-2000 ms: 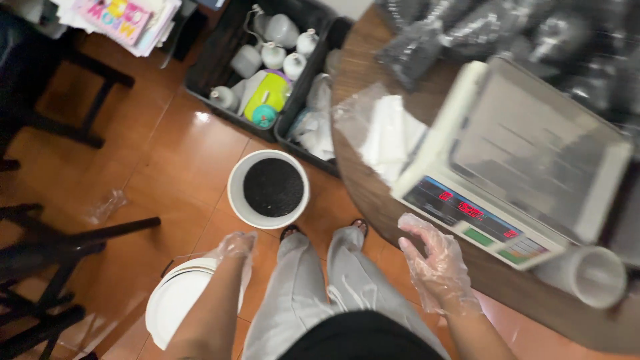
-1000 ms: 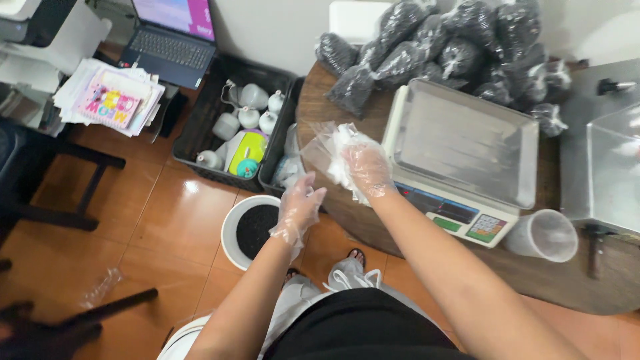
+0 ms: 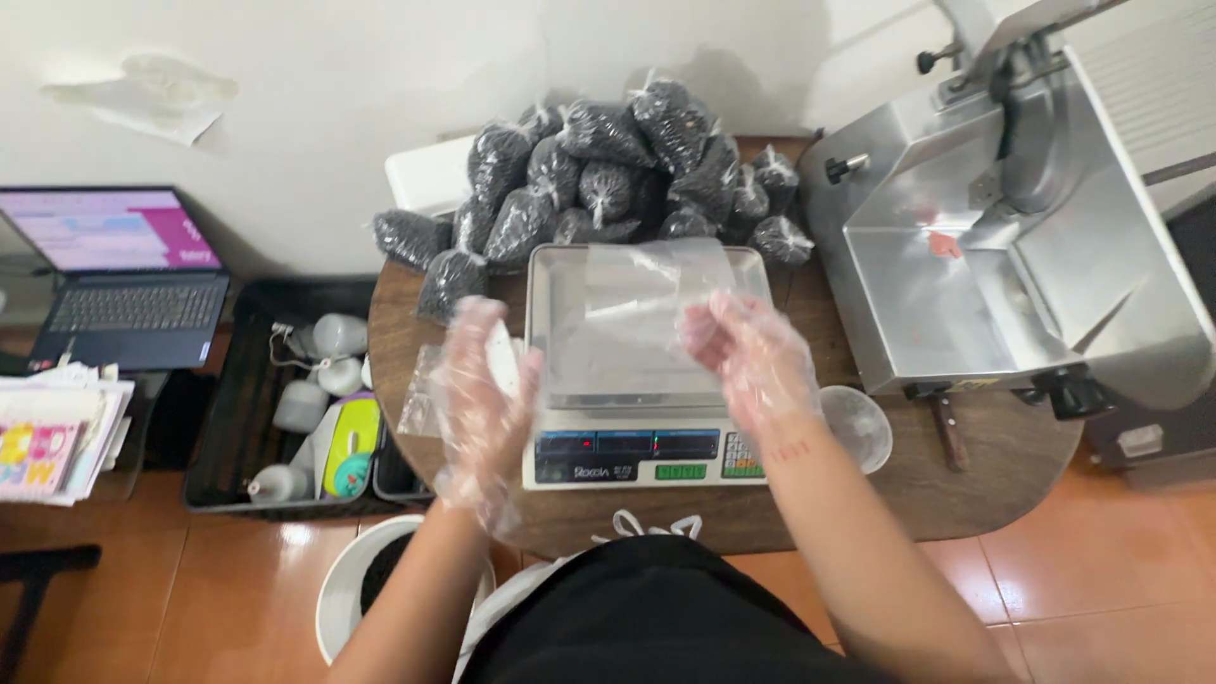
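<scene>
In a clear plastic glove, my right hand [image 3: 755, 356] holds a clear plastic bag [image 3: 655, 275] over the steel pan [image 3: 617, 370] of a white digital scale [image 3: 560, 475]. My left hand [image 3: 483, 404], gloved too, is raised left of the scale with its fingers apart and nothing in it. Behind it lie white sheets or bags, partly hidden. Tied clear bags of black granules [image 3: 608, 133] are heaped behind the scale. A white bucket [image 3: 337, 579] with black granules stands on the floor at lower left, partly behind my left forearm.
A metal slicer [image 3: 950, 313] stands on the right of the round wooden table [image 3: 997, 484], near a clear plastic cup [image 3: 857, 429] and a knife's wooden handle [image 3: 950, 437]. Black crates [image 3: 218, 475] with white bottles [image 3: 340, 334] stand at left, beyond them a laptop [image 3: 123, 304] and papers [image 3: 104, 427].
My right hand has moved from the white pile left of the scale to above the pan, with a clear bag in it. My left hand is now beside the scale. The view has turned toward the table.
</scene>
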